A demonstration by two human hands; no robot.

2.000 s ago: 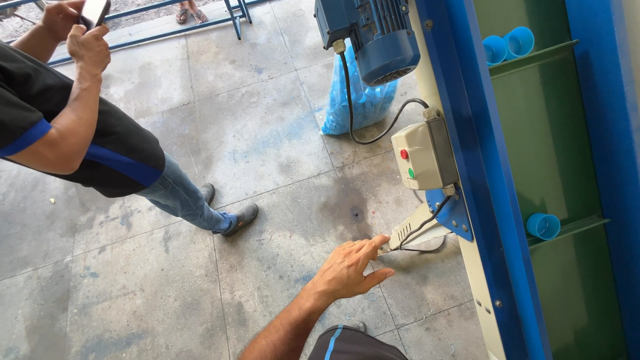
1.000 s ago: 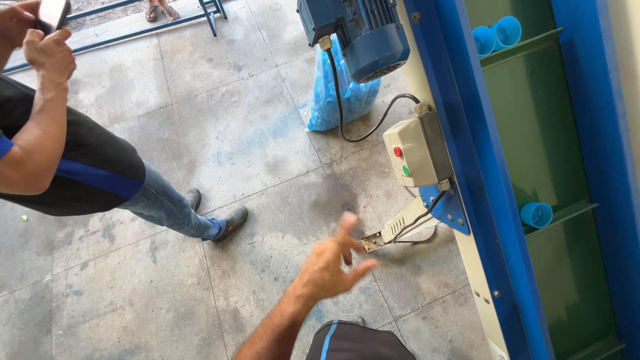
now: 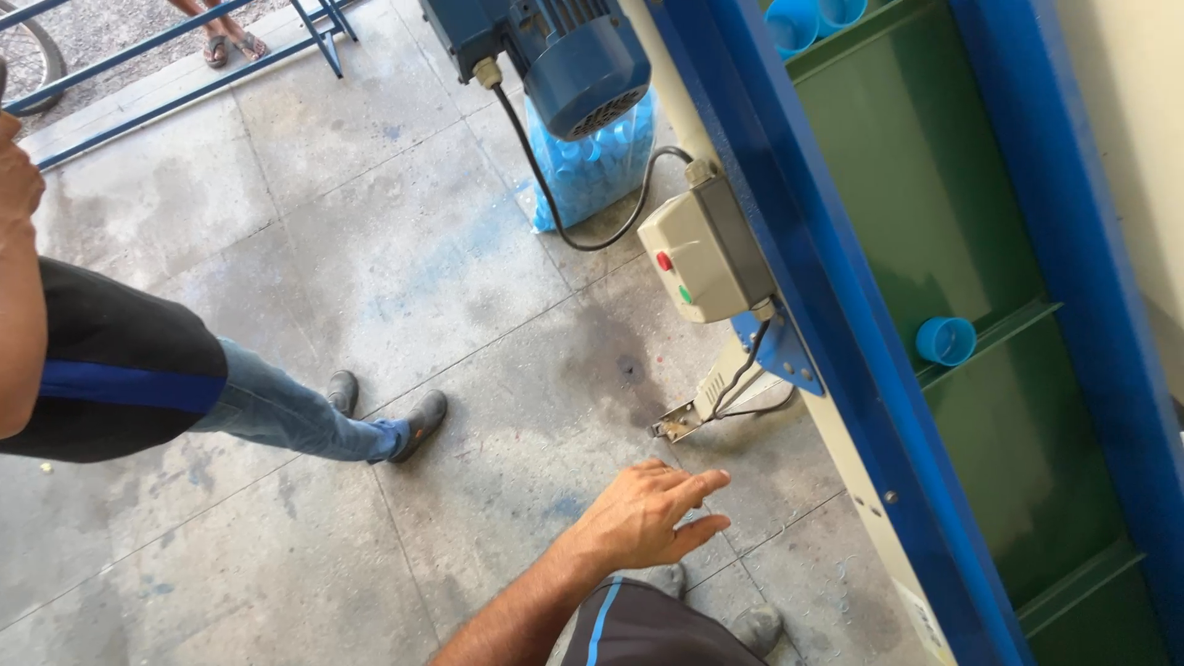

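My left hand (image 3: 657,513) reaches in from the bottom with nothing in it, back of the hand up, fingers loosely bent and thumb apart. Just above its fingers, with a gap in the picture, is the metal end of a beige bracket (image 3: 721,384) with a dark cable. Above that, a beige switch box (image 3: 694,264) with a red and a green button sits on the side of a blue-framed conveyor (image 3: 832,305). Its green belt (image 3: 925,185) carries blue plastic cups, one (image 3: 945,341) resting against a cleat. My right hand is not in view.
A blue electric motor (image 3: 583,69) juts from the frame above a clear bag of blue cups (image 3: 592,157). At left stands a person (image 3: 120,370) in jeans and dark shoes. Blue metal rails (image 3: 176,111) cross the top left, with another person's sandalled feet (image 3: 231,48) beyond.
My left hand was at the bracket's end two seconds ago and is now apart from it; one second ago its fingers were spread wider. The standing person's phone has left the view.
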